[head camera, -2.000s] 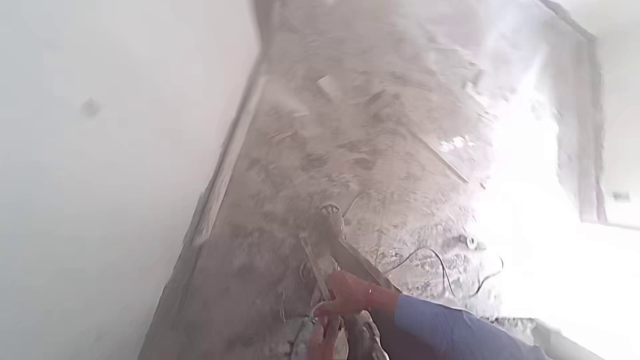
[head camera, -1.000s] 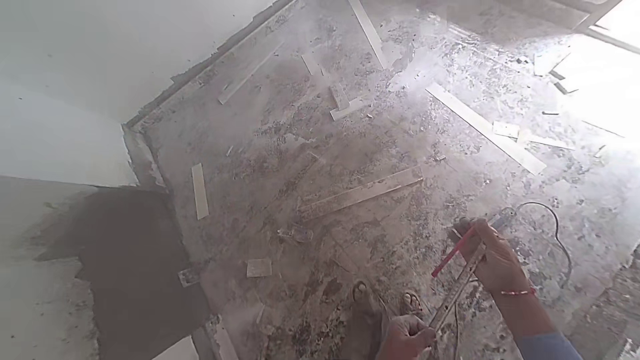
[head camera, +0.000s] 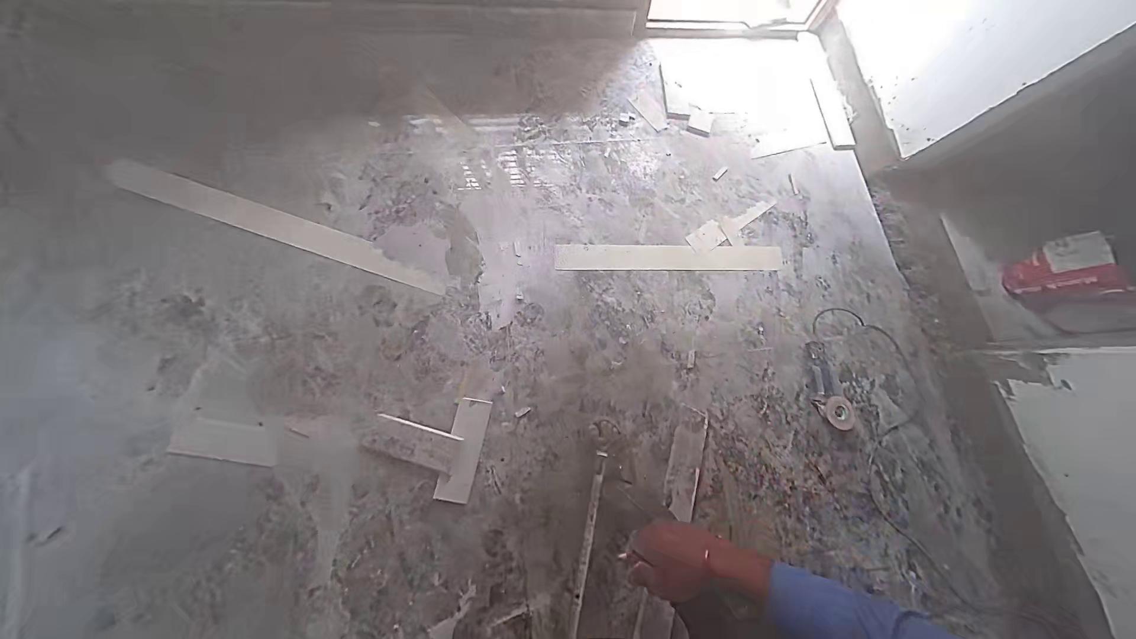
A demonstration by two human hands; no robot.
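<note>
My right hand (head camera: 672,561), below a blue sleeve, is closed around a small, thin object whose light tip shows at the fingers; its kind is unclear. Under and beside this hand lies a narrow tile strip (head camera: 686,466), running away from me. Left of the hand, a thin long strip (head camera: 587,541) reaches up from the bottom edge. My left hand does not show. An angle grinder (head camera: 827,390) with a round disc rests on the floor to the right, its cable (head camera: 874,461) looping around it.
A long pale strip (head camera: 275,225) lies far left, another (head camera: 667,258) at centre right. Crossed tile pieces (head camera: 463,453) are left of my hand. Offcuts lie near the bright doorway. A red bag (head camera: 1065,271) sits at the right wall. Dust hazes the view.
The view has swung strongly. My left hand, seen a second ago at the bottom, is out of view. The red thing by my right hand no longer shows, and the grinder now lies on the floor.
</note>
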